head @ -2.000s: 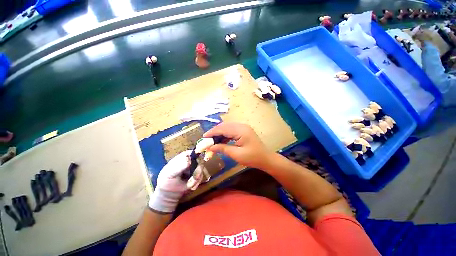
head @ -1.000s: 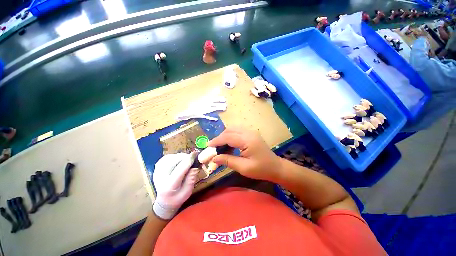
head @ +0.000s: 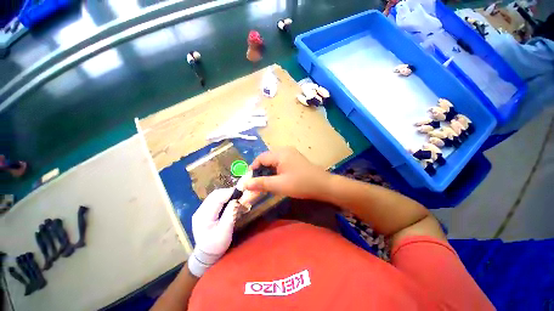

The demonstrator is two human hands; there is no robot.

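Observation:
My left hand [head: 214, 223], in a white glove, holds a black limb part [head: 233, 197] between thumb and fingers. My right hand [head: 291, 174], bare, grips a cream-and-black end piece [head: 262, 172] against the tip of the limb part. Fingers hide much of both parts, so I cannot tell if they are joined. A small round pot with a bright green rim [head: 239, 168] stands just above my hands on the brown stained card [head: 209, 174]. The card lies on a dark blue mat [head: 176, 178].
Black limb parts [head: 56, 238] lie at left. A blue tray [head: 357, 119] at right holds several cream-and-black pieces [head: 448, 129]. More pieces [head: 313, 95] and white scraps [head: 243, 123] lie on the cardboard board [head: 182, 133]. A red-topped figure part [head: 254, 46] stands on the green belt [head: 140, 79].
The green-rimmed pot, hidden two seconds ago, now shows. My hands still hold parts together, with the black limb part now angled up to the right. The whole view has shifted slightly.

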